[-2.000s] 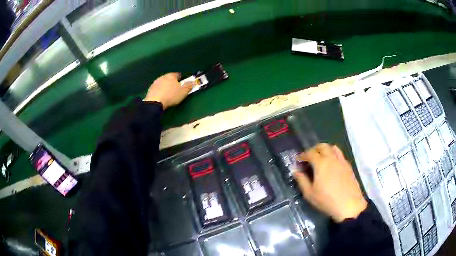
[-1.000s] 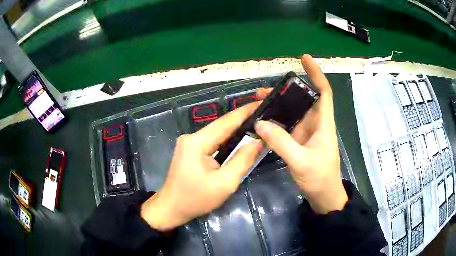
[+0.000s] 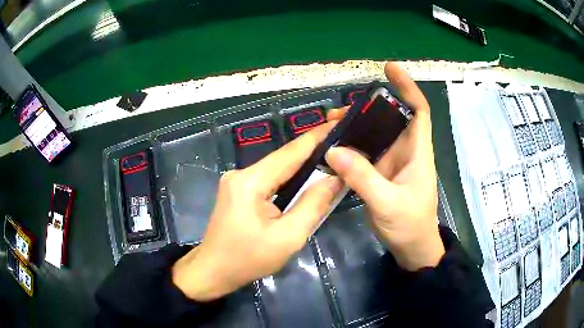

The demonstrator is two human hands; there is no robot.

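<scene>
A phone board (image 3: 374, 131) with a dark screen end and white lower area is held slanted against a black back housing above the tray. My left hand (image 3: 256, 208) grips its lower end, thumb on the white area. My right hand (image 3: 390, 186) grips the screen end, thumb near the screen's lower edge and fingers behind. The clear blister tray (image 3: 192, 186) lies below. One back housing (image 3: 139, 198) with a red-ringed oval and white label sits in its left pocket. More housings (image 3: 255, 138) sit along the back row, partly hidden by my hands.
The keypad sheet (image 3: 474, 147) lies at the right. Another phone board (image 3: 458, 24) is on the green belt. A lit smartphone (image 3: 42, 127), a red-edged phone part (image 3: 59, 224) and two orange-yellow phones (image 3: 19, 256) are at the left. A small black piece (image 3: 132, 101) lies on the pale strip.
My left hand took the board from the belt, and my right hand came off the tray with a housing. Both hands now hold the parts together; over the last second their grip barely changed.
</scene>
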